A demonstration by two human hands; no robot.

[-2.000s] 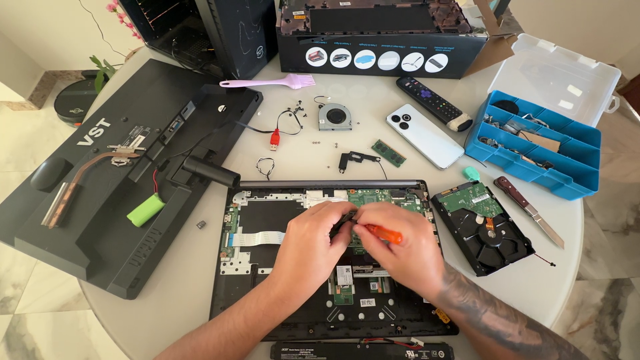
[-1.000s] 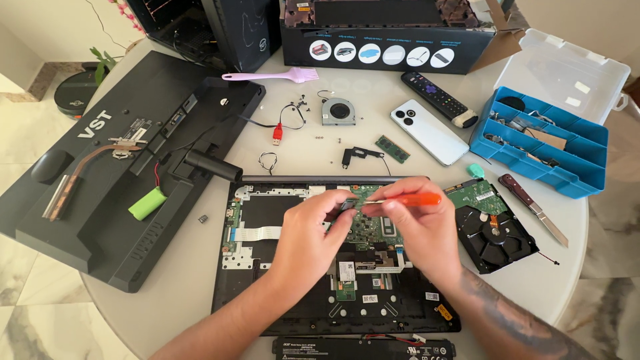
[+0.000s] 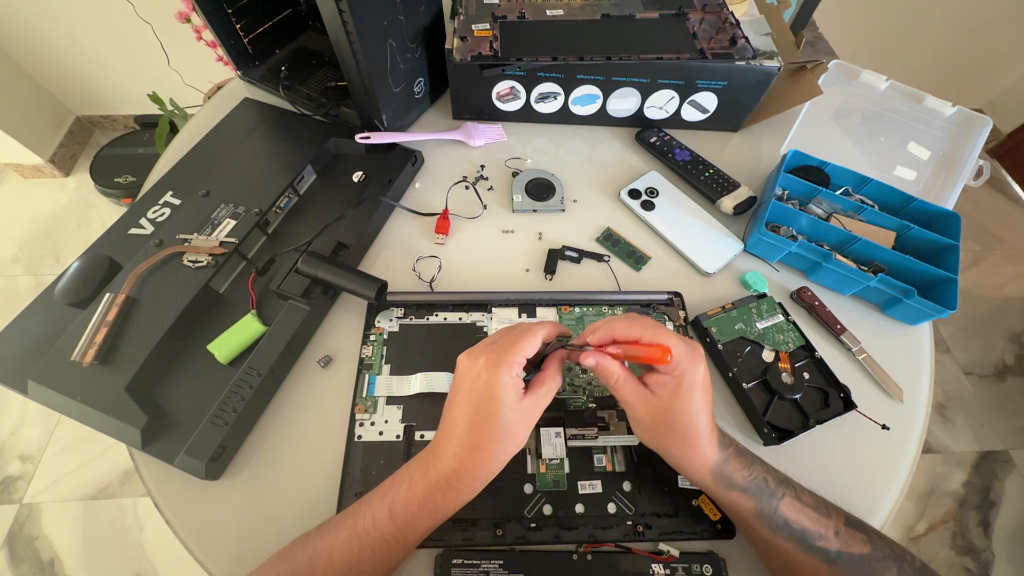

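Note:
My left hand [image 3: 508,392] pinches a small dark part [image 3: 552,350] above an opened laptop base [image 3: 432,480]. My right hand [image 3: 660,384] holds a screwdriver with an orange handle [image 3: 640,353], its shaft pointing left at the dark part. The fingers hide most of the part and the screwdriver's tip. Below the hands lie the green motherboard [image 3: 580,388], partly covered, and a white ribbon cable [image 3: 412,384] at the left. A laptop battery [image 3: 576,564] lies along the near edge of the base.
Around the laptop lie a monitor [image 3: 184,232], cooling fan [image 3: 538,192], RAM module [image 3: 623,248], small speaker [image 3: 572,258], smartphone [image 3: 680,222], remote control [image 3: 694,168], hard drive [image 3: 772,368], knife [image 3: 848,344] and blue compartment box [image 3: 856,232]. A pink brush [image 3: 432,136] and a black box [image 3: 608,96] are farther back.
A second ago the screwdriver's shaft showed between the hands; now the right hand is closer to the left and less of the shaft shows. Both hands still hold their things.

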